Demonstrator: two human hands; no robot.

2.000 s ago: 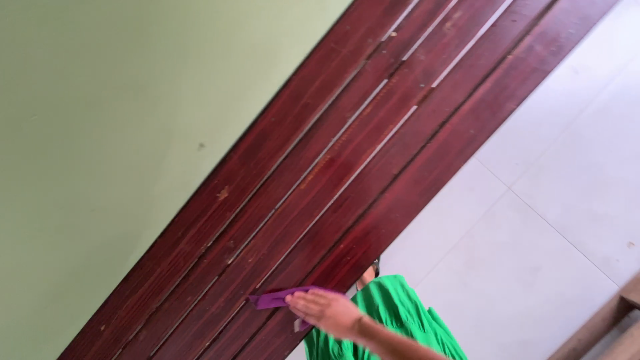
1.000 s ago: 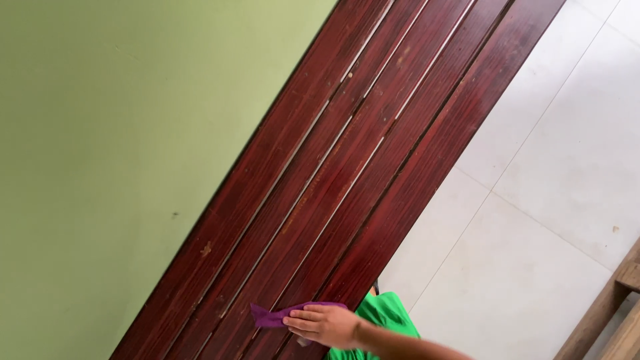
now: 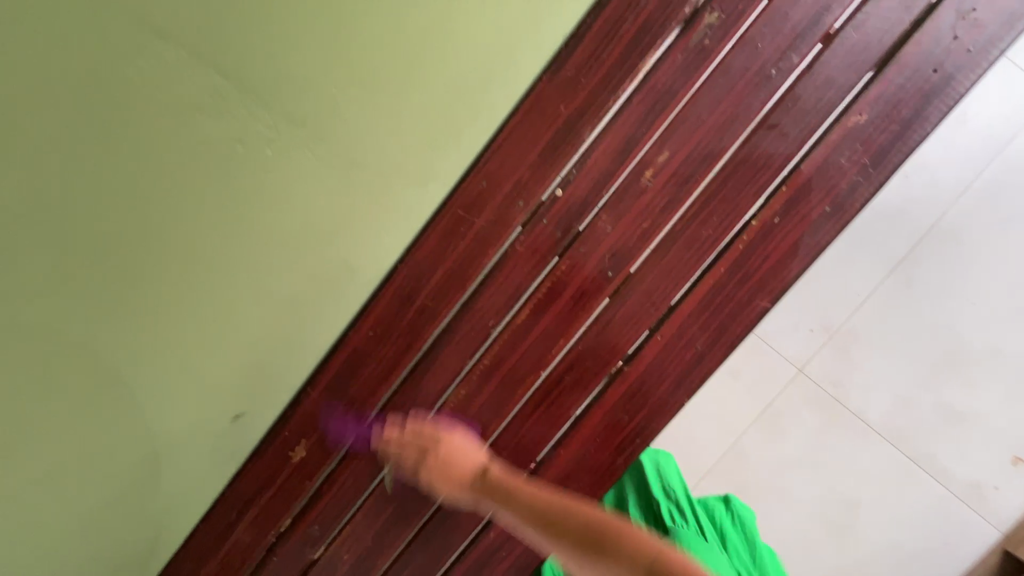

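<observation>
My right hand point(image 3: 436, 458) lies on a purple cloth point(image 3: 348, 428), pressing it on the dark red slatted wooden bench point(image 3: 512, 344). Hand and cloth are blurred, and the cloth sticks out past the fingertips and above the knuckles. The forearm comes in from the bottom edge. Long narrow gaps run between the slats, and the wood bears scratches and small pale specks. Nothing of my left hand shows.
A pale green wall point(image 3: 200, 240) borders the bench along its left side. On the right lies a white tiled floor point(image 3: 880, 344). Bright green clothing point(image 3: 688, 512) shows beside the bench's lower right edge. A brown wooden piece point(image 3: 1008, 556) shows at the bottom right corner.
My right hand and the purple cloth have moved across the slats toward the wall side of the bench. Earlier they were nearer the green clothing. The view has shifted.
</observation>
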